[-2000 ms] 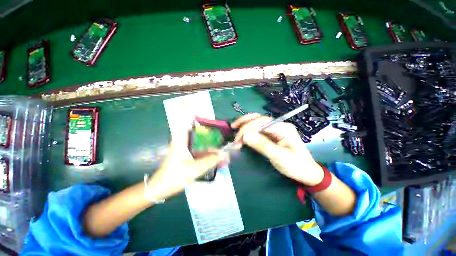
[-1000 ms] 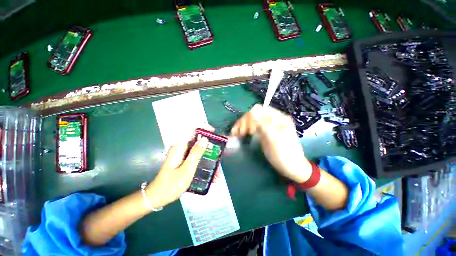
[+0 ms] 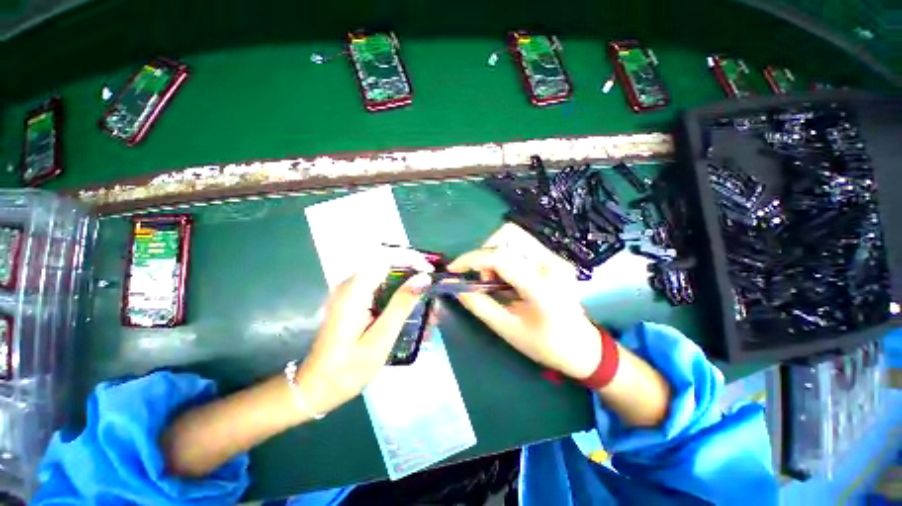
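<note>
My left hand [image 3: 354, 331] holds a red-edged phone assembly [image 3: 407, 341] over a pale label sheet [image 3: 423, 415]. Its fingers and thumb cover much of the phone's upper part. My right hand [image 3: 519, 296] is at the phone's top right end, gripping a thin pointed hand tool [image 3: 475, 288] that lies nearly level across the fingers. The fingertips of both hands almost meet at the phone's top edge. Whether a small black part is between them cannot be told.
A phone [image 3: 156, 271] lies on the bench at left, beside clear plastic trays [image 3: 61, 296]. Black parts [image 3: 569, 212] lie heaped right of my hands, next to a full black bin [image 3: 714, 287]. Beyond a worn pale strip [image 3: 326, 168], several phones lie on the green conveyor [image 3: 267, 99].
My right hand has come back left to the phone's top end. The tool has swung from upright to nearly level. The phone has moved slightly up and is more covered.
</note>
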